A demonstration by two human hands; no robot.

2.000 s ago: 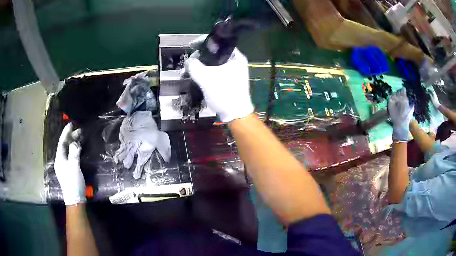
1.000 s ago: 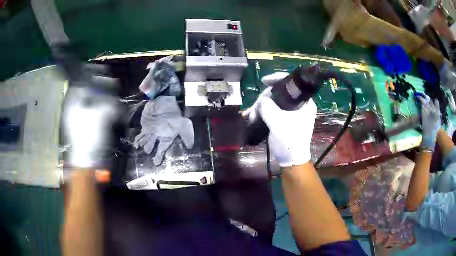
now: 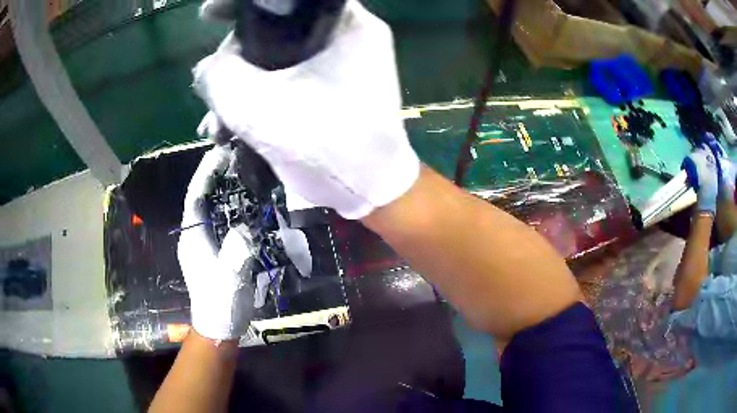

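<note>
My right hand (image 3: 315, 121), in a white glove, is closed around the thick black power screwdriver (image 3: 283, 28) at the top centre. The driver's upper end is cut off by the frame edge; its lower part points down towards the workpiece. My left hand (image 3: 214, 258), in a white glove, holds the dark workpiece (image 3: 242, 214) with silver details and thin blue wires over the black mat. Whether the driver tip touches it is hidden behind my right hand. Spare gloves (image 3: 295, 248) lie partly hidden behind the workpiece.
The black plastic-covered mat (image 3: 145, 266) lies between a cream surface (image 3: 81, 234) and a green-and-red bench (image 3: 517, 153). A pale strip tool (image 3: 307, 324) lies at the front edge. At right, a gloved co-worker's hand (image 3: 705, 181) holds a long pale bar. Blue items (image 3: 618, 79) lie beyond.
My left hand has come in from the left with the workpiece. My right hand has moved left and up with the driver, over the workpiece. The screw feeder is now hidden behind my right hand.
</note>
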